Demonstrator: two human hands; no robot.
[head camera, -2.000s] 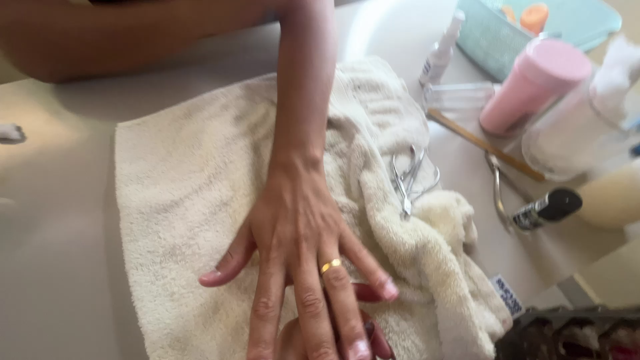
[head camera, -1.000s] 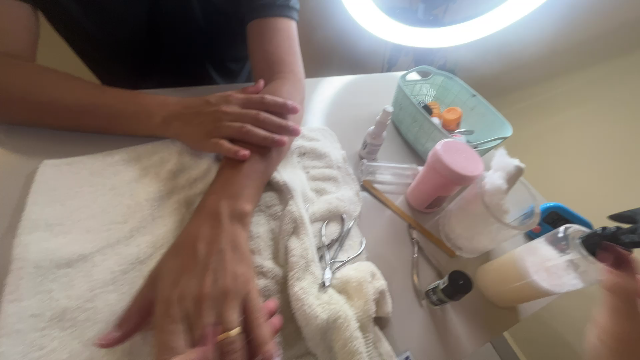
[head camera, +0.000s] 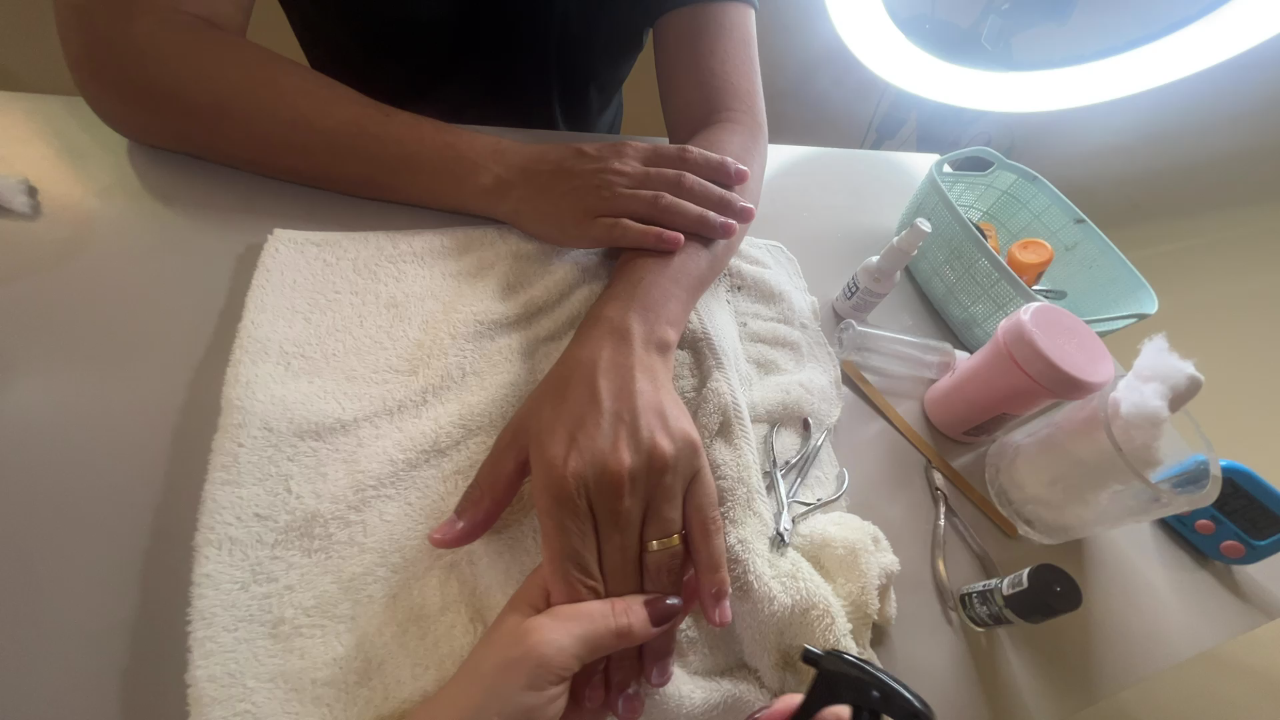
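My left hand (head camera: 560, 650), with dark-painted nails, holds the fingers of another person's hand (head camera: 620, 450), its thumb lying across them below a gold ring (head camera: 664, 542). That hand rests palm down over a cream terry towel (head camera: 350, 420). At the bottom edge, my right hand (head camera: 800, 708) grips a spray bottle by its black trigger head (head camera: 862, 685); the bottle's body is out of frame. The person's other hand (head camera: 640, 195) lies across their forearm. Metal cuticle nippers (head camera: 790, 495) sit on the towel's folds, to the right of the held hand.
At right stand a mint basket (head camera: 960, 240), a small spray bottle (head camera: 882, 270), a pink container (head camera: 1020, 370), a clear tub with cotton (head camera: 1070, 460) and a blue timer (head camera: 1235, 515). A nail file (head camera: 925, 445), more nippers (head camera: 940, 540) and a black-capped bottle (head camera: 1020, 597) lie nearer. A ring lamp (head camera: 980, 90) glows above.
My right hand, seen at the right edge one second ago with the black sprayer, is now at the bottom beside the held hand. The person's other hand has come onto their forearm since two seconds ago.
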